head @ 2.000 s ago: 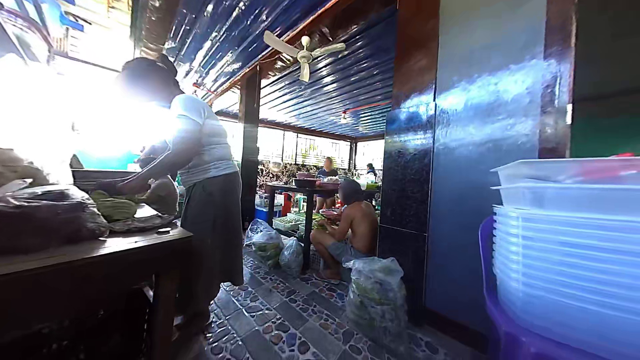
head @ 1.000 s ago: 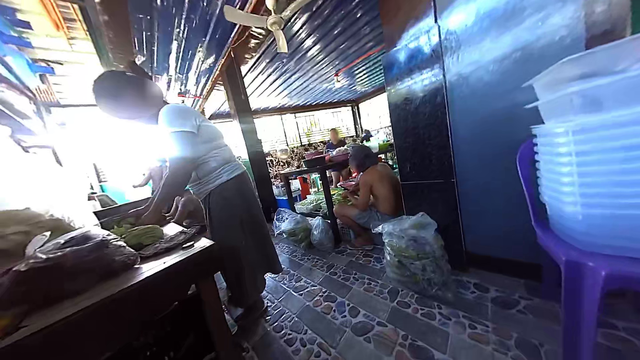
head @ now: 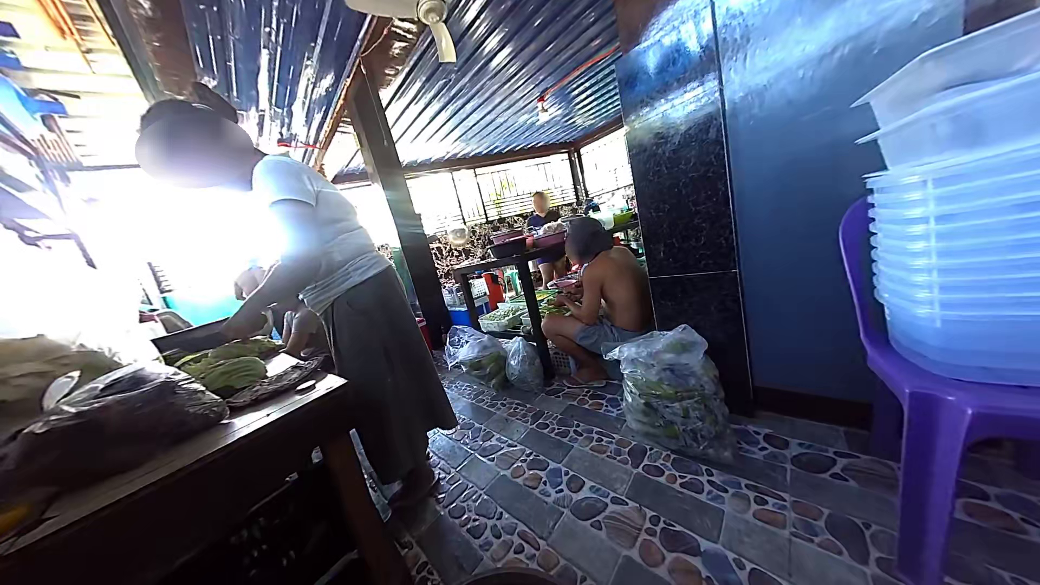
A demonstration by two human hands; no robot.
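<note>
Neither my left hand nor my right hand is in view. At the left, a wooden table (head: 244,431) bears green leafy vegetables (head: 231,370) and a dark plastic bag (head: 122,410). A person (head: 341,244) in a light shirt and dark skirt leans over it, arms reaching to the far side of the vegetables. Farther back, a shirtless person (head: 613,292) squats beside a dark table (head: 508,262) that holds basins. Clear plastic bags of greens stand on the floor, a large one (head: 674,394) near the wall and a smaller one (head: 479,357) by the table.
A purple plastic chair (head: 934,422) at the right holds a tall stack of translucent plastic containers (head: 959,244). A dark tiled pillar (head: 682,203) rises behind the large bag. The floor (head: 601,504) is tile with inset pebbles. Another person (head: 543,213) is beyond the far table.
The view has tilted downward and shifted, so more of the floor and the purple chair shows. The leaning person stays at the table, and the shirtless person remains squatting.
</note>
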